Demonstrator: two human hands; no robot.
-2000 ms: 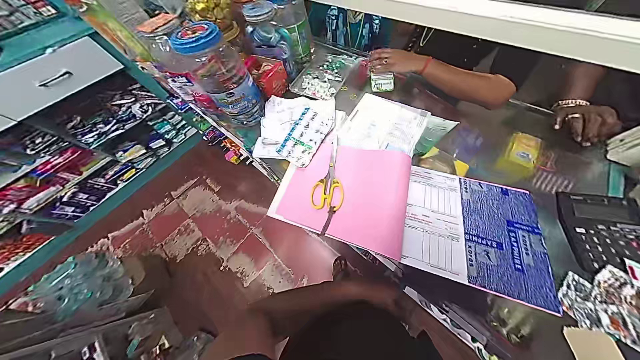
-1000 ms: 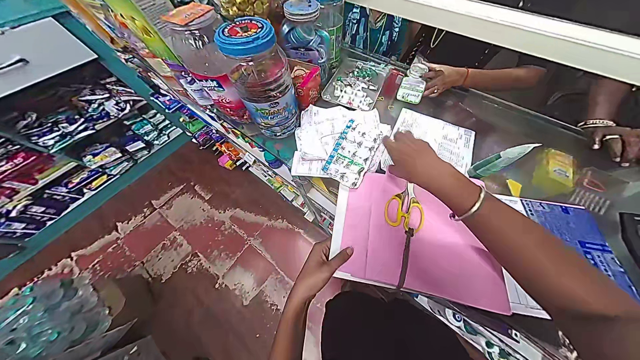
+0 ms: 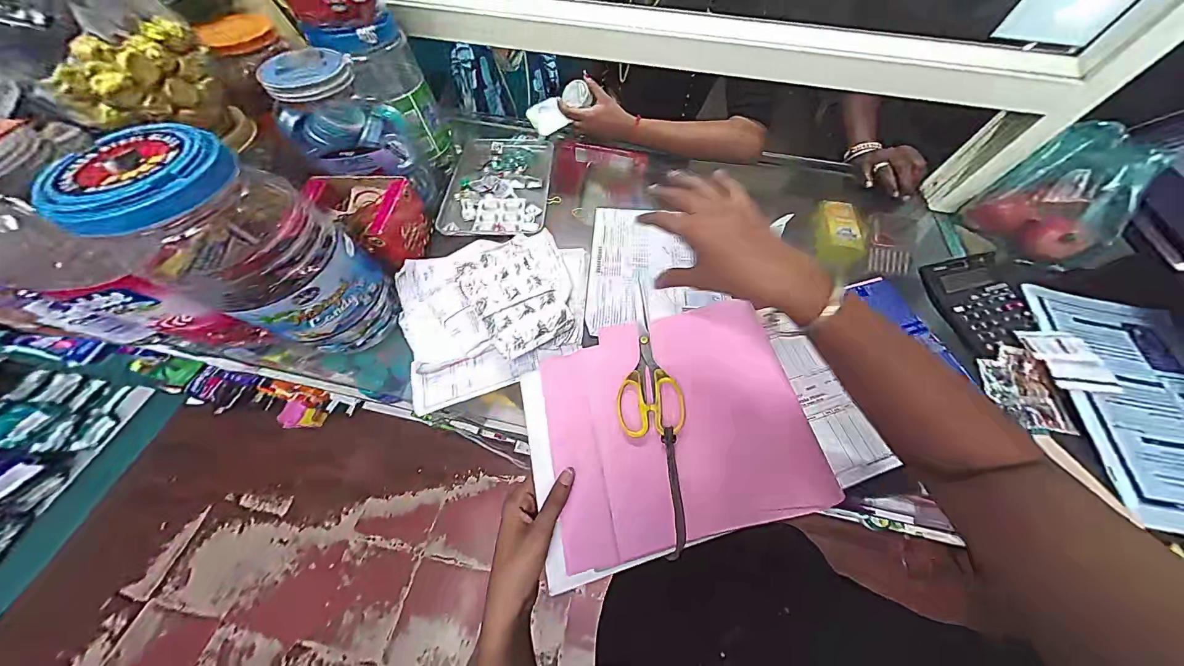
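Observation:
My left hand (image 3: 532,527) grips the lower left edge of a pink folder (image 3: 740,407) with white paper under it, thumb on top. Yellow-handled scissors (image 3: 650,393) lie on the folder, a dark strap trailing from a handle. My right hand (image 3: 721,236), fingers spread and slightly blurred, is over a printed paper (image 3: 615,250) at the folder's far edge and holds nothing. Left of that paper, blister packs (image 3: 527,296) rest on crumpled white papers (image 3: 435,324).
Plastic jars (image 3: 277,250), a red box (image 3: 379,217) and a metal tray (image 3: 453,208) of blister packs stand left. A calculator (image 3: 980,296) and papers lie right. Across the counter, another person's hand (image 3: 601,111) holds a small container; a second hand (image 3: 893,171) rests on the glass.
My right hand has moved from beside the blister packs to the right, its fingers now spread. The other person's hand has tilted the small container. My left hand stays at the folder's edge.

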